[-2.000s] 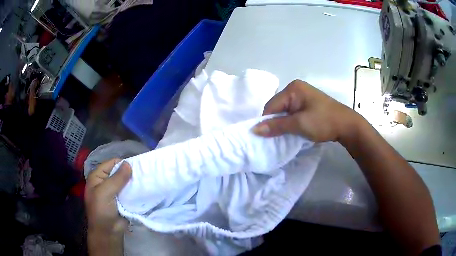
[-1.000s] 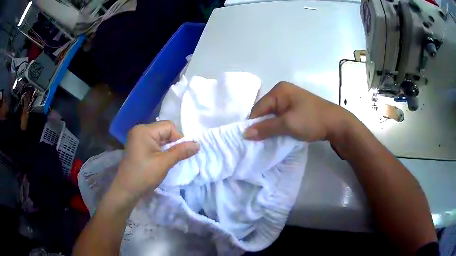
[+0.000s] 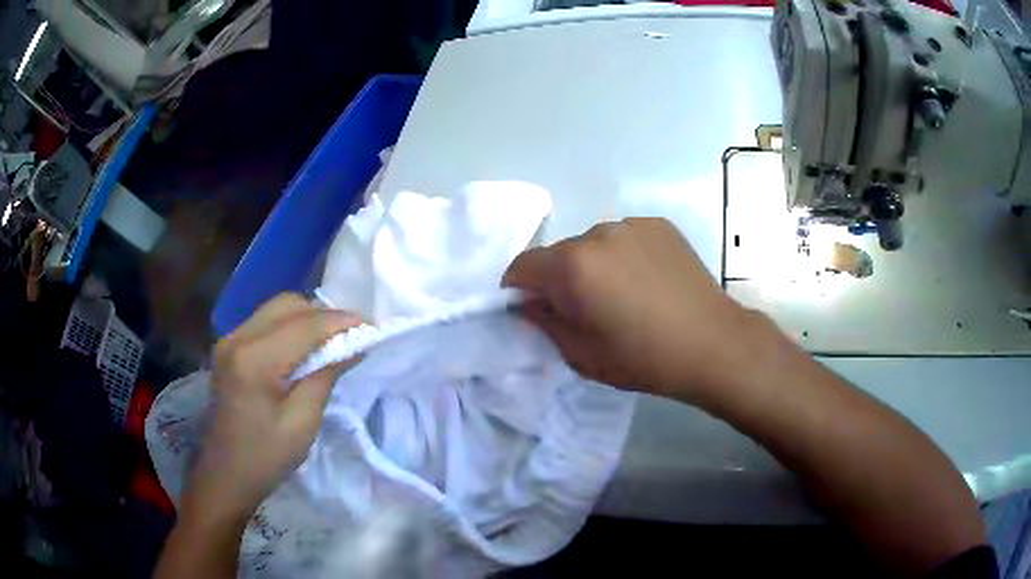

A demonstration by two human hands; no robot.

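Observation:
A white garment [image 3: 452, 243] lies over the table's left front part and hangs down its front edge. Its gathered waistband [image 3: 424, 321] runs edge-up between my hands. My left hand [image 3: 277, 385] is closed on the band's left part, thumb and fingers pinching it. My right hand [image 3: 633, 300] is closed on the band's right part, back of the hand up; its fingertips are partly hidden. The lower loop of the waistband hangs open below my hands.
The sewing machine head [image 3: 848, 113] stands at the right, its lit needle area over the bed plate [image 3: 904, 294]. A blue crate [image 3: 300, 192] is left of the white table [image 3: 565, 102]. A translucent plastic bag [image 3: 175, 418] hangs at the left front. A white basket [image 3: 104, 339] is far left.
My left hand moved inward, then slightly left again. The waistband turned from its broad face to edge-up, and my right hand rolled over it. The view shifted, moving the machine left in the picture.

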